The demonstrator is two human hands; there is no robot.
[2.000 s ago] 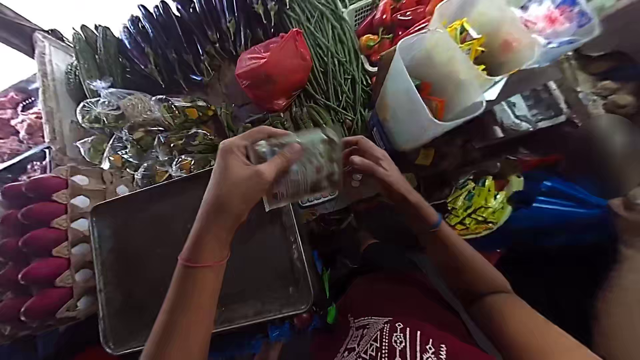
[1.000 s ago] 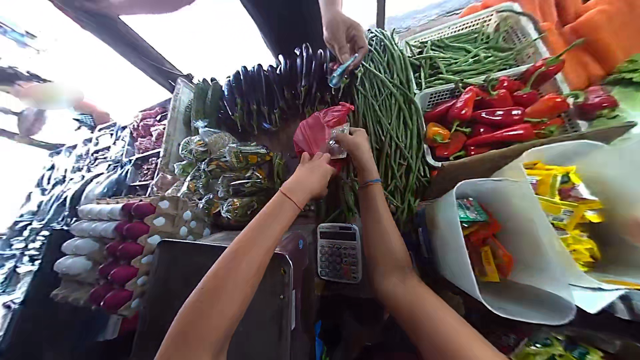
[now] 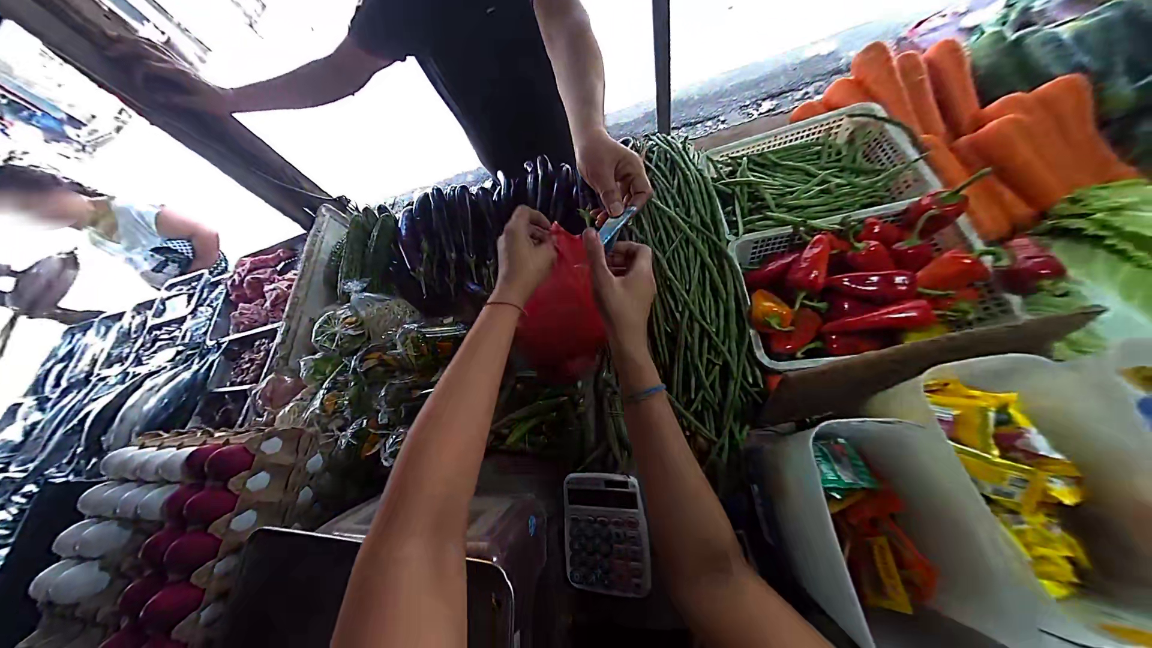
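Between my hands hangs a red plastic bag. My left hand pinches its upper left edge. Close to its upper right edge is my right hand, fingers bent; whether they grip the bag or the blue item is hard to tell. A small blue item, perhaps a folded banknote or packet, spans the gap between my right fingertips and the hand of a person across the stall. Below my forearms lies a grey calculator.
Eggplants and long beans lie beyond my hands. Red peppers fill a white basket at right, near plastic containers of packets. Egg trays, bagged vegetables and a metal tray are at left.
The red bag, lying on the produce two seconds ago, is now held up between my hands. The other person's hand has come to my right hand with the blue item. The view has shifted strongly.
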